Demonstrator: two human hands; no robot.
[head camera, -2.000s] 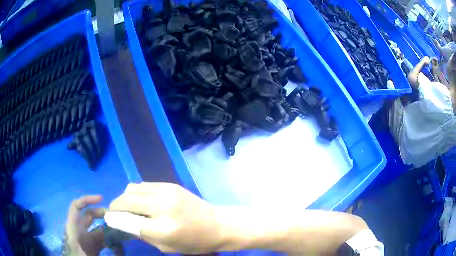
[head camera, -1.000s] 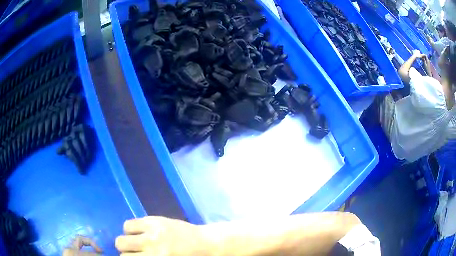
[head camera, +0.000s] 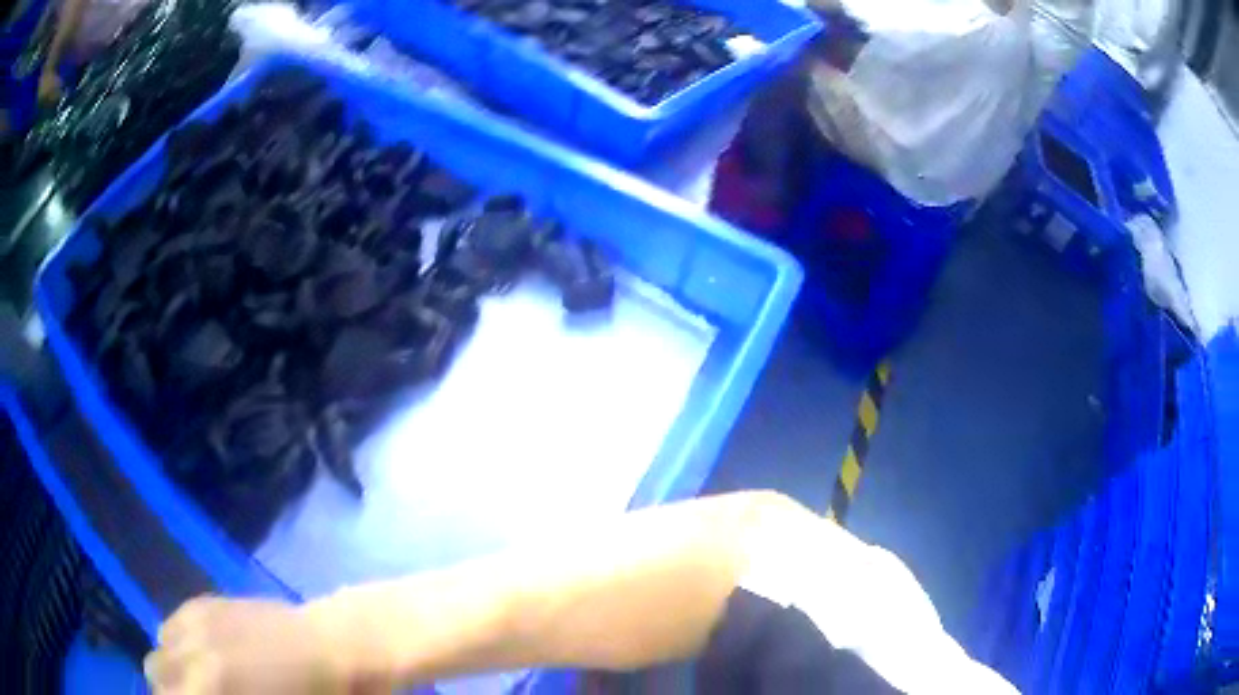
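My right hand (head camera: 224, 649) is blurred at the lower left edge, its forearm crossing the bottom of the picture. Its fingers look curled and are partly cut off, so whether it holds anything cannot be told. My left hand is out of the picture. The right blue bin (head camera: 645, 231) holds a jumbled pile of black moulded parts (head camera: 272, 292) on its left side. A bright white liner (head camera: 523, 407) shows beside the pile. The left blue bin (head camera: 102, 554) shows only in part at the far left, dark and blurred.
A dark strip (head camera: 116, 502) runs between the two bins. Another blue bin of dark parts (head camera: 632, 44) lies at the top. A person in a white top (head camera: 938, 102) is behind at upper right. Yellow-and-black tape (head camera: 859, 441) marks the floor, and blue totes (head camera: 1141, 570) stand at the right.
The view has swung right, so the bins sit further left and more floor shows. My left hand, seen earlier at the lower left, has gone out of the picture.
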